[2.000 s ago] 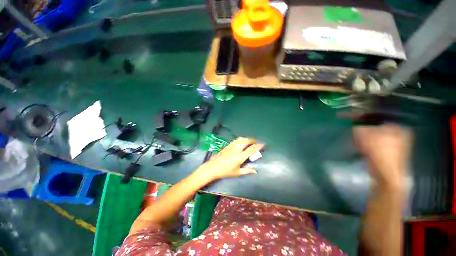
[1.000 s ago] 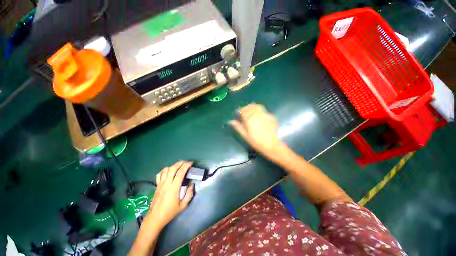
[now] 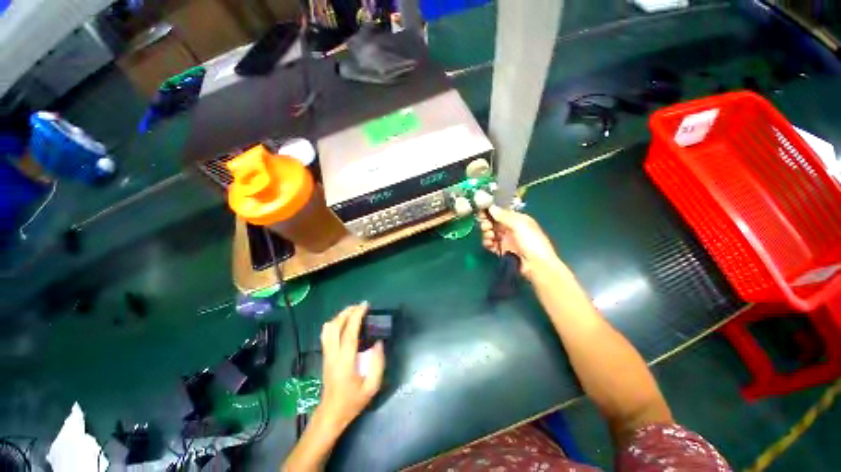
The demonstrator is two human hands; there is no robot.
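My left hand (image 3: pixel 349 364) rests on the bench with its fingers around a small black power adapter (image 3: pixel 377 326); a pale block shows under the fingers. My right hand (image 3: pixel 516 238) is raised at the instrument terminals (image 3: pixel 474 201), pinching something small, probably the plug end; the fingers hide most of it. A dark cord bundle (image 3: pixel 504 276) hangs below this hand. The silver-grey test instrument (image 3: pixel 406 166) has lit digits and rows of buttons.
An orange-lidded bottle (image 3: pixel 273 189) and a phone (image 3: pixel 269 247) stand on the wooden board (image 3: pixel 242 267). More black adapters (image 3: pixel 230 373) lie at lower left near white paper (image 3: pixel 76 448). A pale post (image 3: pixel 522 101) rises beside the instrument. A red basket (image 3: pixel 738 203) is at right.
My right hand has moved from over the bench up to the instrument terminals. My left hand stays at the adapter. The view has shifted, showing more of the bench's far side.
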